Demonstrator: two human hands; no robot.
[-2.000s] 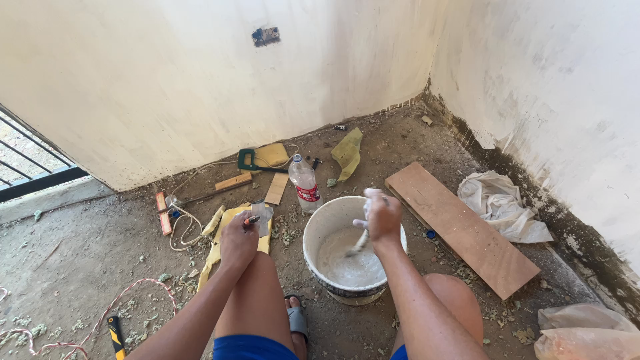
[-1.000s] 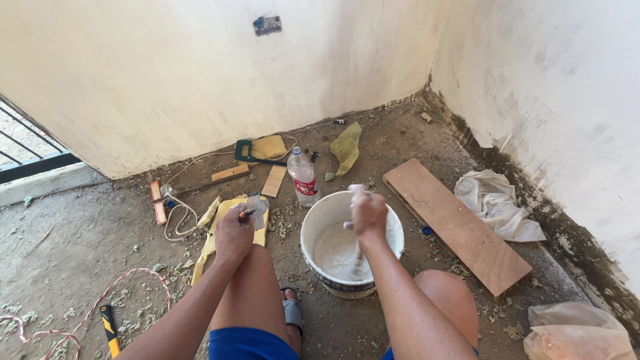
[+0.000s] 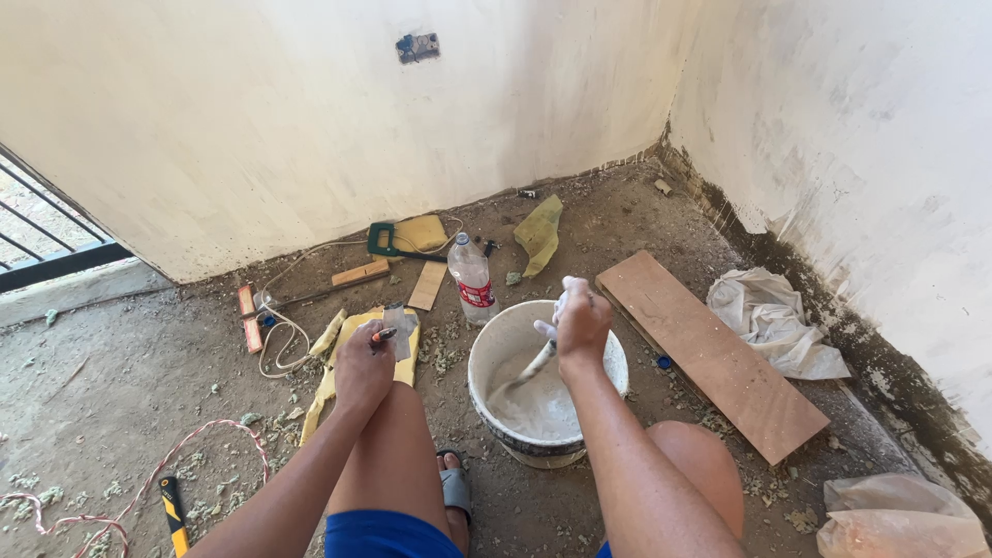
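Note:
My right hand (image 3: 583, 322), with white-smeared fingers, grips the upper end of a coated stick (image 3: 531, 368). The stick's lower end dips into a pale, wet mixture (image 3: 542, 407) inside a white plastic bucket (image 3: 479, 395) between my legs. My left hand (image 3: 364, 368) rests near my left knee, closed on the handle of a putty knife (image 3: 400, 332) whose flat blade points up. Beneath that blade lies a yellow foam piece (image 3: 415, 364) on the ground. Just behind the bucket a clear plastic bottle with a red label (image 3: 473, 283) stands upright.
Right of the bucket lies a wooden board (image 3: 713, 356), with crumpled plastic sheeting (image 3: 775, 322) beyond it. A green-framed saw (image 3: 381, 240), wood scraps (image 3: 360, 273) and cord (image 3: 291, 341) lie near the wall. A yellow-black tool handle (image 3: 173, 515) and twisted cord (image 3: 178, 457) are at lower left.
My right hand has shifted about over the bucket, and the stick in it slants differently, its lower end now toward the bucket's left side. My left hand stays by the knee with the putty knife.

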